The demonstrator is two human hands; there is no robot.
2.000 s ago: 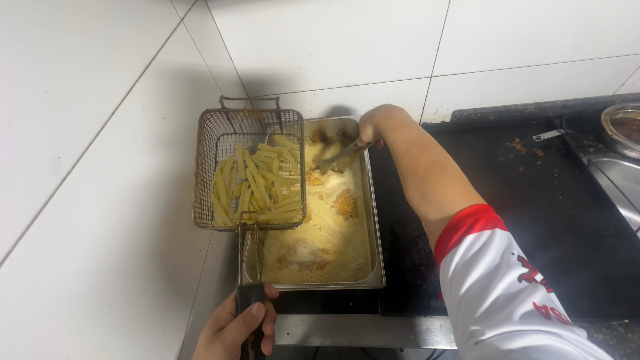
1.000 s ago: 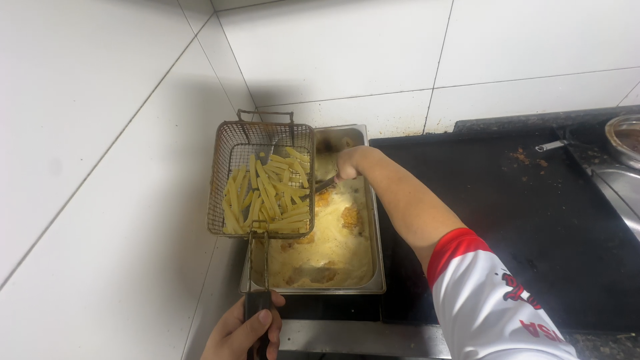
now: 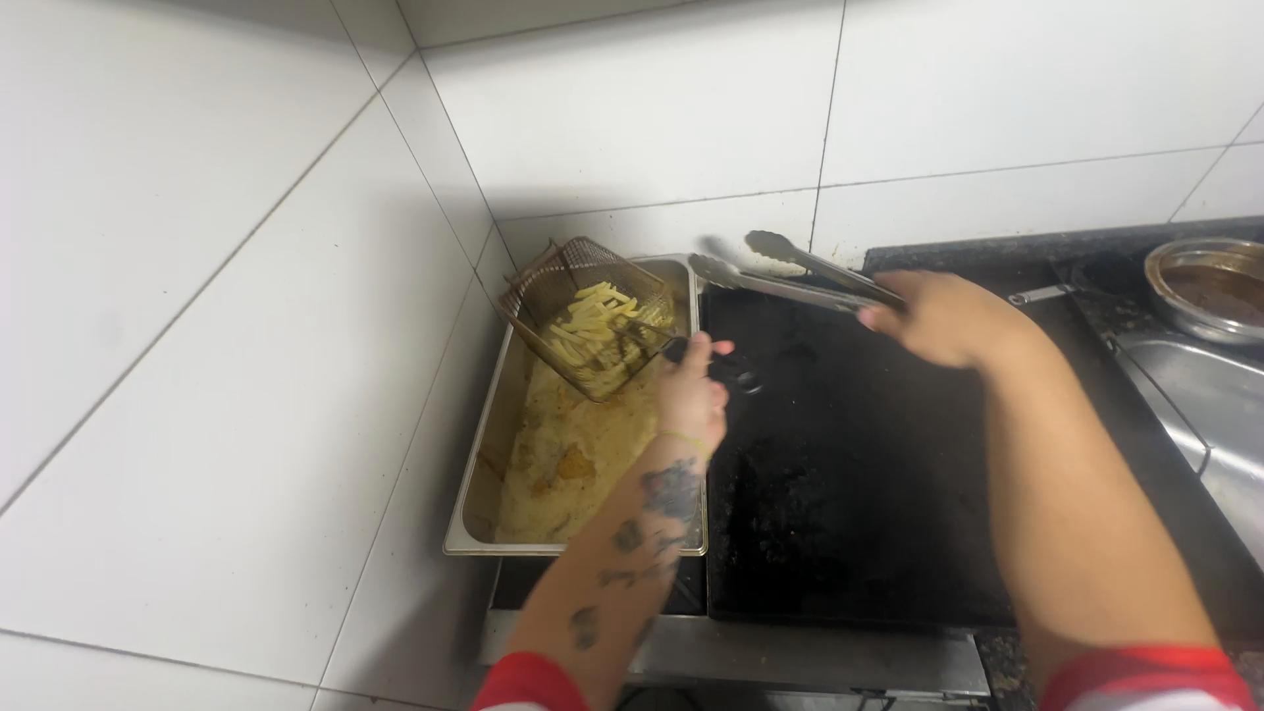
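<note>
My left hand (image 3: 694,397) grips the black handle of a wire fry basket (image 3: 533,341), which is tilted at the far end of a deep steel pan (image 3: 481,459). Pale cut fries (image 3: 592,326) lie in the basket, its lower part down in the foamy frying oil (image 3: 553,494). Browned pieces (image 3: 576,462) float nearer to me. Metal tongs (image 3: 790,281) are in my right hand (image 3: 943,321), held over the far edge of the black griddle with their tips apart and nothing between them.
White tiled walls (image 3: 632,118) rise to the left and behind. A black griddle plate (image 3: 849,464) adjoins the pan on the right. Farther right are a round metal pan (image 3: 1210,331) of brown contents, a small metal handle (image 3: 1040,294) and a steel surface (image 3: 1205,395).
The basket, earlier held level over the pan's left side, is now tilted with its lower part in the oil. My right hand has moved from over the pan to the right with the tongs.
</note>
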